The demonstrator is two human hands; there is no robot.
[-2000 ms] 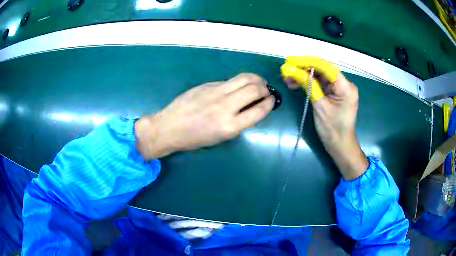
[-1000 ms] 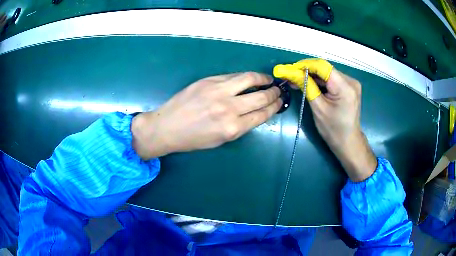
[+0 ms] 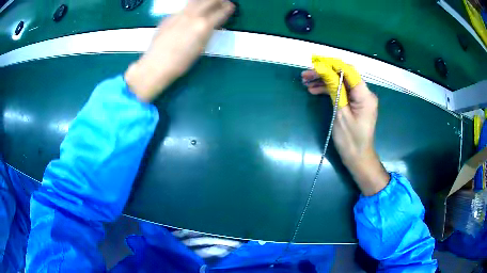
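My left hand (image 3: pixel 179 45) is blurred and reaches over the white rail onto the belt at the top. A round black part (image 3: pixel 234 14) is at its fingertips, partly hidden; whether the fingers grip it cannot be told. My right hand (image 3: pixel 356 120) is above the green tabletop, right of centre, with yellow finger cots (image 3: pixel 336 80) on thumb and index finger. These pinch the upper end of a thin metal strand (image 3: pixel 320 162), which hangs down past the table's near edge towards my lap.
More round black parts (image 3: pixel 299 21) are spaced along the green belt (image 3: pixel 352 18) behind the white rail (image 3: pixel 267 47). A tiny speck (image 3: pixel 193 142) is on the tabletop (image 3: pixel 229 176). An open cardboard box (image 3: pixel 465 171) is at the right edge. Blue clothing shows at the lower left.
My left hand has moved from beside my right hand up and left to the belt. The black part between my hands is gone from there. My right hand still holds the strand.
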